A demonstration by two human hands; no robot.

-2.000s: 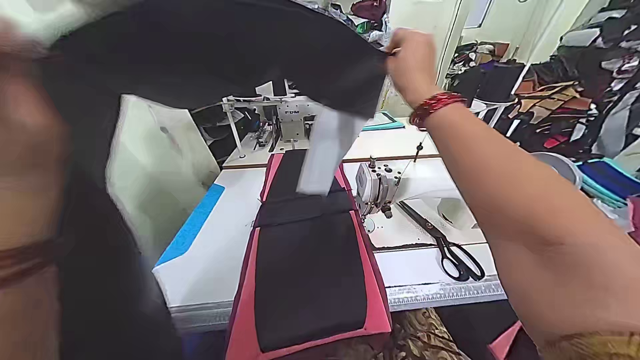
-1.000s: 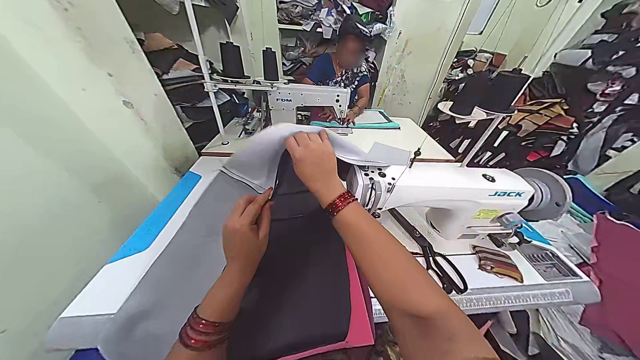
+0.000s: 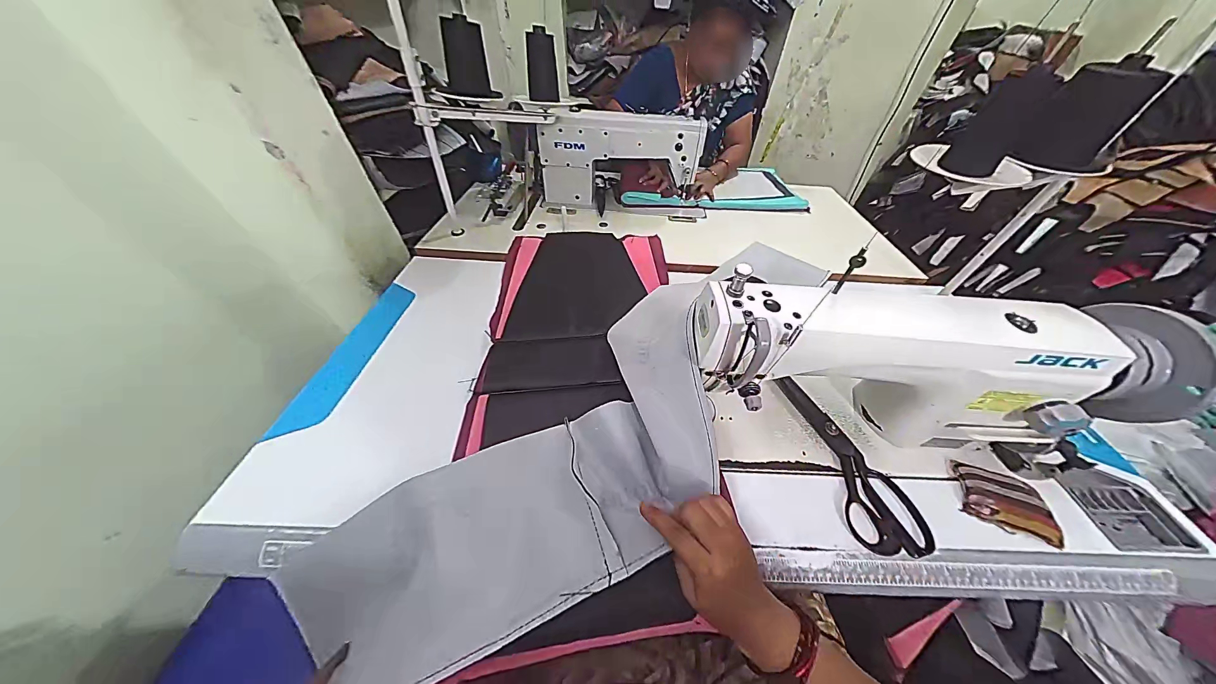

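Note:
A grey fabric piece [image 3: 475,541] with dark stitched seams curves across the sewing table, its far end beside the head of the white Jack sewing machine [image 3: 912,351]. Beneath it lies a black panel with pink and maroon edges [image 3: 560,294]. My right hand [image 3: 717,570], with red bangles at the wrist, presses the grey fabric's near edge between thumb and fingers. Of my left hand only a fingertip [image 3: 332,657] shows at the bottom edge, by the grey fabric's lower left corner; its grip is hidden. Black-handled scissors [image 3: 860,475] lie right of my right hand.
A clear ruler [image 3: 969,577] runs along the table's front edge. A striped fabric scrap [image 3: 1009,503] lies right of the scissors. Across the table a person [image 3: 689,85] works at an FDM sewing machine [image 3: 622,142] with turquoise-edged fabric [image 3: 741,202]. A wall [image 3: 161,285] stands at the left.
The grey fabric has swung round into a bend, uncovering the far part of the black and pink panel. My right hand has come nearer; my left hand has moved down, mostly out of view.

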